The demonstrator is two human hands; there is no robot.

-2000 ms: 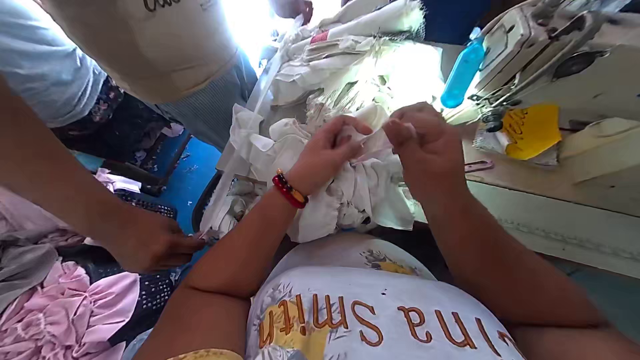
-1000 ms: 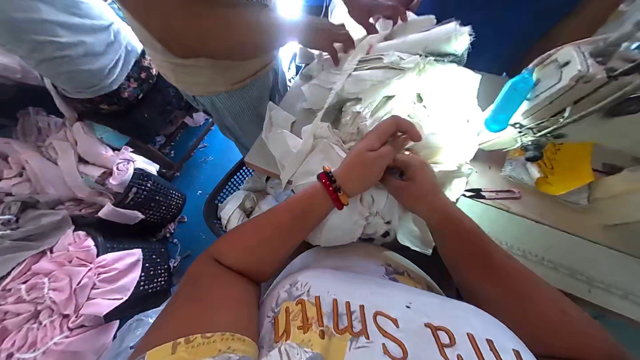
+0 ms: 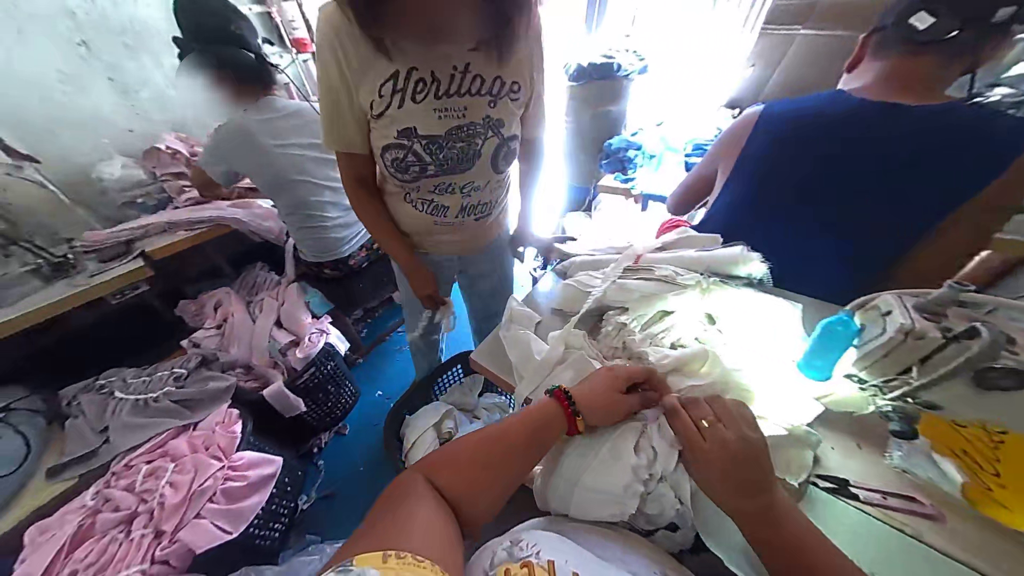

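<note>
My left hand (image 3: 620,396), with beaded bracelets at its wrist, pinches white fabric near the middle of the view. Close beside it, my right hand (image 3: 712,440), with a ring on one finger, also grips the fabric's edge. Gathered white cloth (image 3: 612,472) hangs below both hands toward my lap. A large heap of white fabric (image 3: 704,320) lies on the table behind them, brightly lit. To the right of my right hand lies a pair of thread snips (image 3: 880,496) with pink handles.
A sewing machine (image 3: 920,328) and a blue bottle (image 3: 830,344) stand at right, near yellow fabric (image 3: 976,464). A black basket (image 3: 396,420) holds white cloth. Pink ruffled fabric (image 3: 152,496) fills baskets at left. A person in a printed shirt (image 3: 448,136) stands opposite; two other people sit nearby.
The view has tilted up. The other person's hands, over the fabric pile one second ago, are now lower, one holding a small white piece. My hands remain together at the white cloth.
</note>
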